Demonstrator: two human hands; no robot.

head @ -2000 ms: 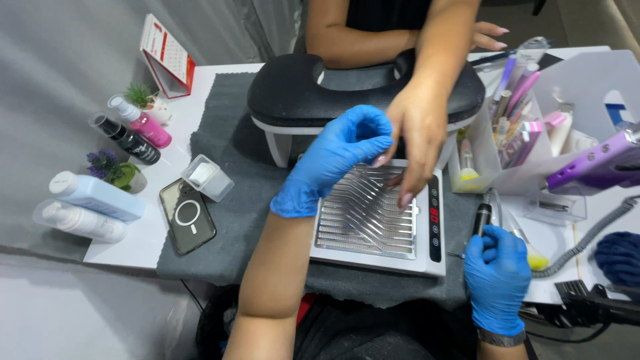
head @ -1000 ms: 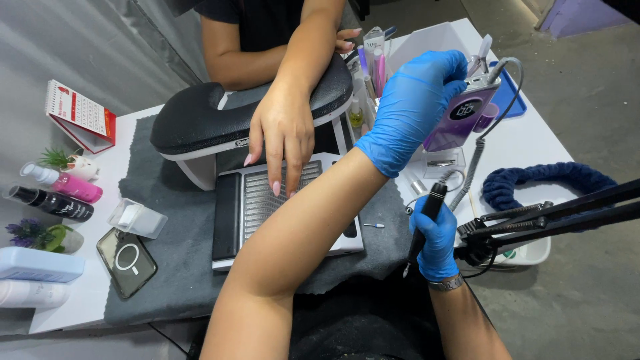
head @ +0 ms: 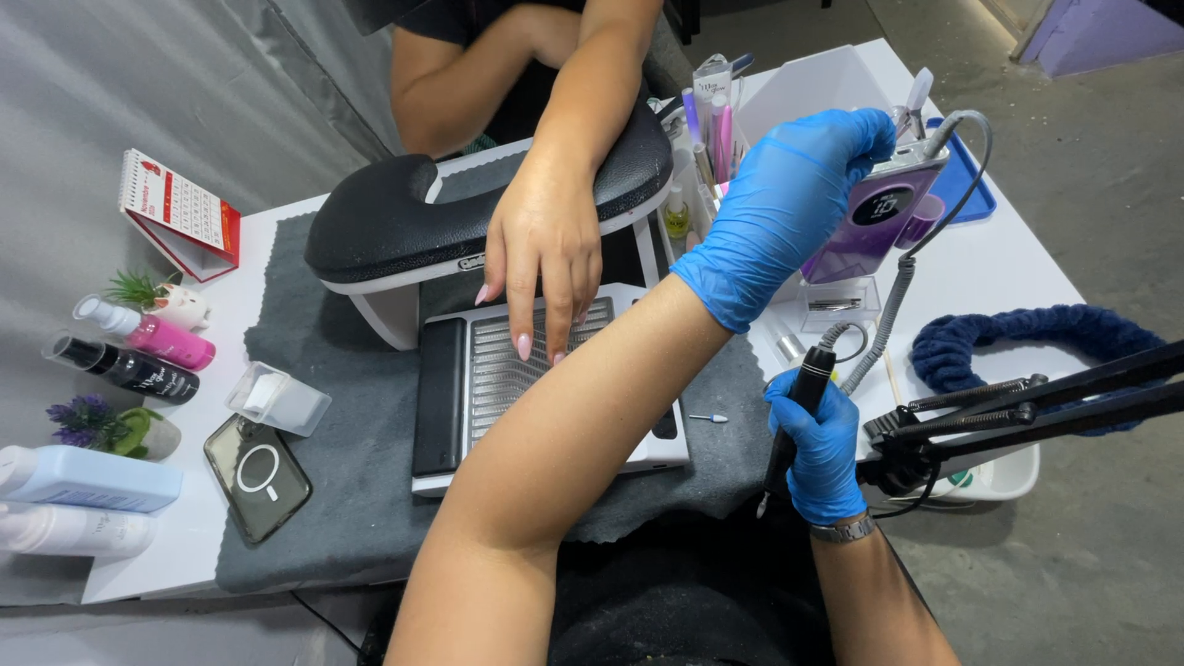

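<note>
My left hand (head: 786,208), in a blue glove, reaches across to the top of a purple nail drill control unit (head: 869,222) with a lit display; its fingertips are partly hidden there. My right hand (head: 819,449), also gloved, grips a black nail drill handpiece (head: 797,416), its bit pointing down. A coiled cord (head: 883,342) hangs near the handpiece. Another person's hand (head: 548,250) rests over the metal grille of a nail dust collector (head: 490,370), beside a black padded armrest (head: 388,222). A loose drill bit (head: 710,418) lies on the grey towel (head: 356,388).
At left stand a desk calendar (head: 180,217), a pink spray bottle (head: 153,335), other bottles and small plants. A phone (head: 257,476) lies by a clear plastic container (head: 277,398). At right are a navy headband (head: 1017,342), a black lamp arm (head: 1045,407) and a small clear box (head: 837,303).
My left hand has left the other person's fingers and moved right to the control unit. My right hand has lifted the handpiece. The view has shifted to the right.
</note>
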